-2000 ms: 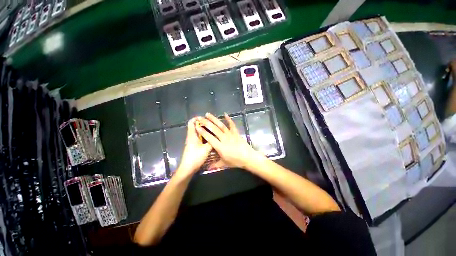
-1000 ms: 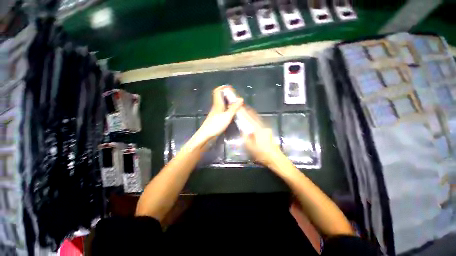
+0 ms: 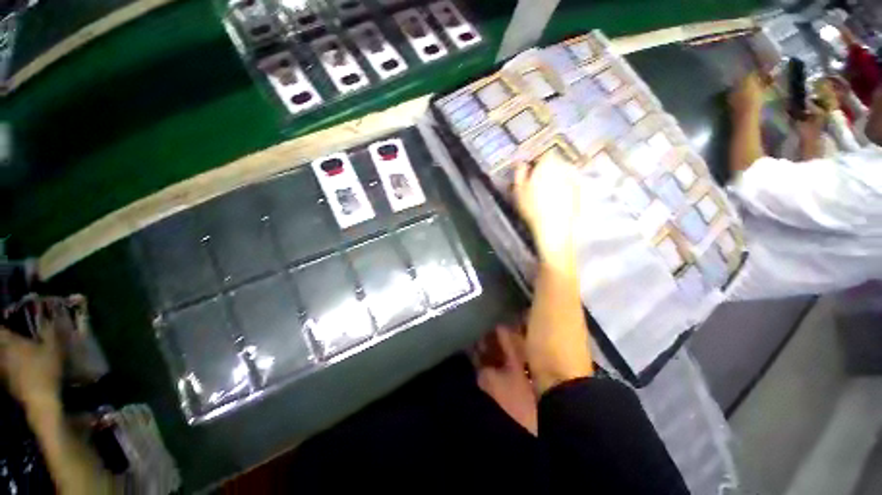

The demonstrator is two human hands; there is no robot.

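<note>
My right hand (image 3: 549, 198) is at a front housing (image 3: 556, 155) in the left part of the housing tray stack (image 3: 633, 363); its fingertips touch the frame, and whether they grip it is unclear. My left hand (image 3: 34, 367) is blurred at the far left edge, over the waiting phone bodies (image 3: 73, 329); its fingers are partly hidden and its hold is unclear. The clear blister tray (image 3: 329, 334) lies on the bench with two phones, white backs up, in its upper row: one phone (image 3: 343, 190) beside another phone (image 3: 397, 176) at the right end.
A filled blister tray (image 3: 338, 63) lies on the green conveyor belt (image 3: 184, 106) beyond the pale rail (image 3: 251, 153). More phone bodies (image 3: 140, 450) lean at lower left. A coworker's white sleeve (image 3: 812, 203) and arm are at right. Whitish sheets (image 3: 682, 416) hang at lower right.
A second phone now lies in the tray beside the first. My hands have parted, right to the housing stack, left to the phone bodies. The view has turned right.
</note>
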